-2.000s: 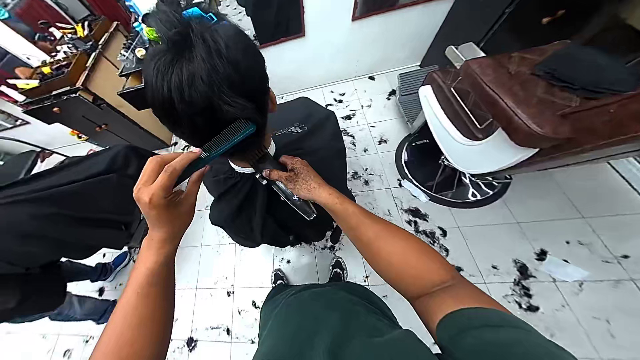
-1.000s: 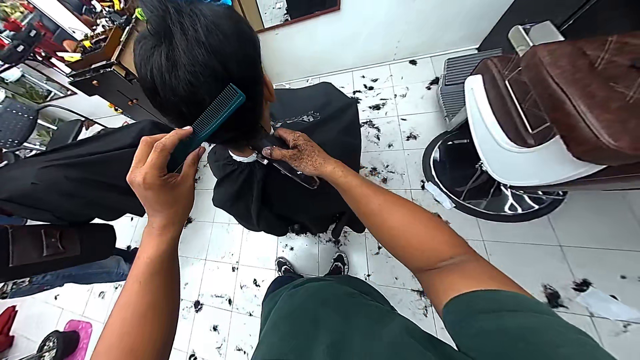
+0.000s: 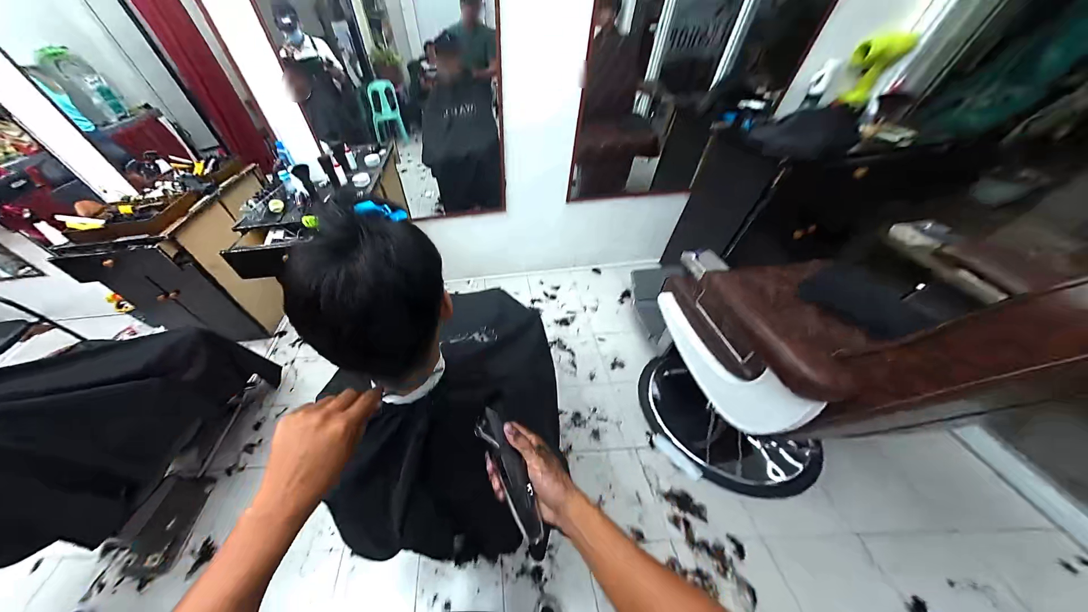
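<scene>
My right hand [image 3: 544, 476] is closed around a black hair clipper [image 3: 513, 476], head upward, just off the cape and right of the seated person's neck. My left hand [image 3: 319, 438] is at the nape, back toward the camera, fingers curled at the edge of the white neck strip [image 3: 416, 389]; whether it holds anything is hidden, and no comb shows. The seated person's short black hair [image 3: 361, 293] is seen from behind and above. A black barber cape [image 3: 501, 357] with loose clippings on it covers the person's shoulders and body.
To the right stands a brown barber chair [image 3: 816, 323] with a round base [image 3: 731, 433]. A black-draped shape [image 3: 110, 425] is at left. Ahead are a cluttered counter [image 3: 255, 217], a wooden cabinet [image 3: 170, 280] and wall mirrors [image 3: 459, 110] reflecting people. Cut hair lies on the tiled floor [image 3: 612, 476].
My right hand has drawn the clipper away from the hair, down and to the right. My left hand has turned at the neck, and the comb seen earlier no longer shows. The view has tilted up.
</scene>
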